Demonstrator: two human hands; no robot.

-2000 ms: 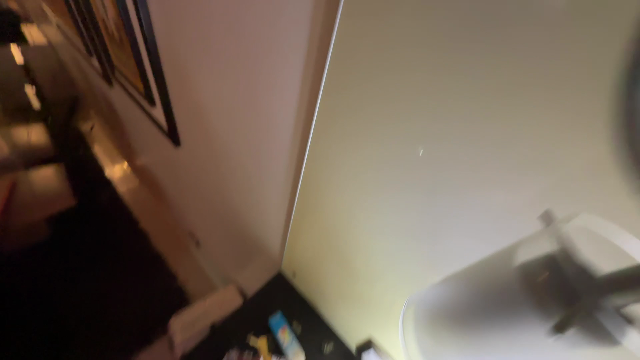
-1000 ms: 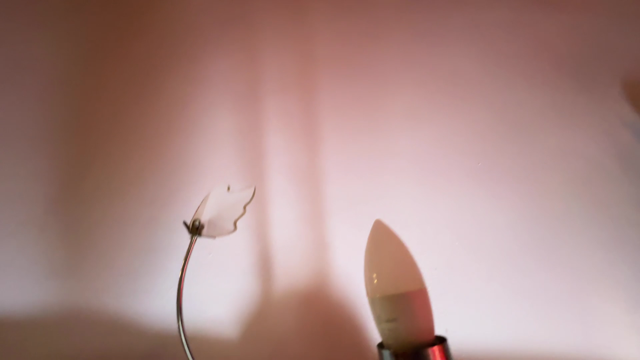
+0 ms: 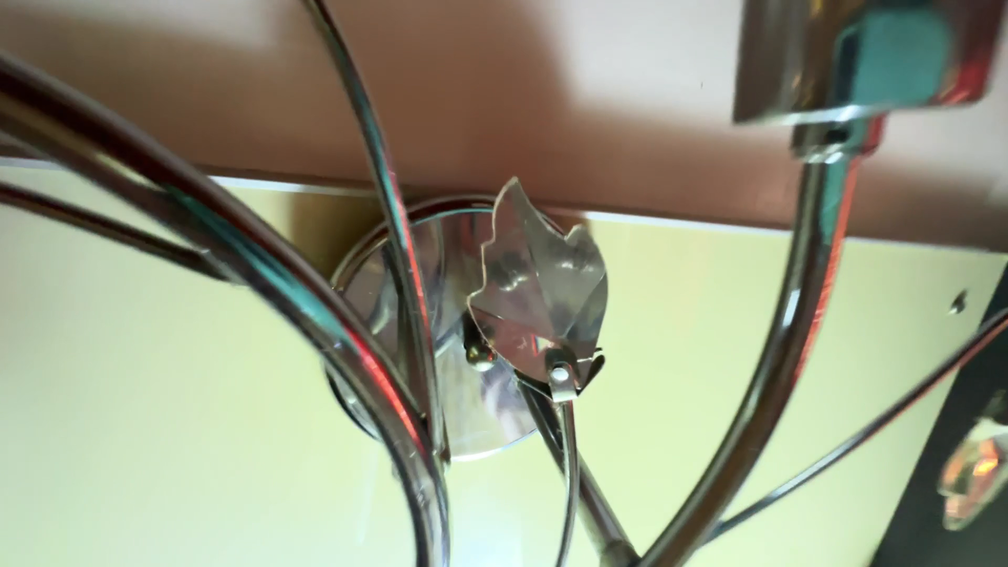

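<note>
Neither of my hands shows in the head view. A metal light fixture with several curved, shiny arms fills much of the picture. Its round chrome base plate [image 3: 472,425] sits against the pale yellow-green panel near the middle. In front of the plate, a leaf-shaped ornament [image 3: 543,283] stands on a thin curved stem [image 3: 570,472]. A thick curved arm [image 3: 776,339] on the right bears a cylindrical metal socket cup [image 3: 866,55], cut off by the top edge. Another thick arm [image 3: 291,291] sweeps down from the upper left.
Behind the fixture, a pinkish surface [image 3: 646,173] meets the pale yellow-green panel [image 3: 197,441] along a thin light edge. At the right edge hangs a faceted clear ornament [image 3: 972,472] before a dark area. A small dark fitting [image 3: 957,302] is on the panel.
The view has swung strongly. One second ago it showed a candle-shaped bulb and a leaf ornament against a pinkish surface; now the fixture's arms and base plate show.
</note>
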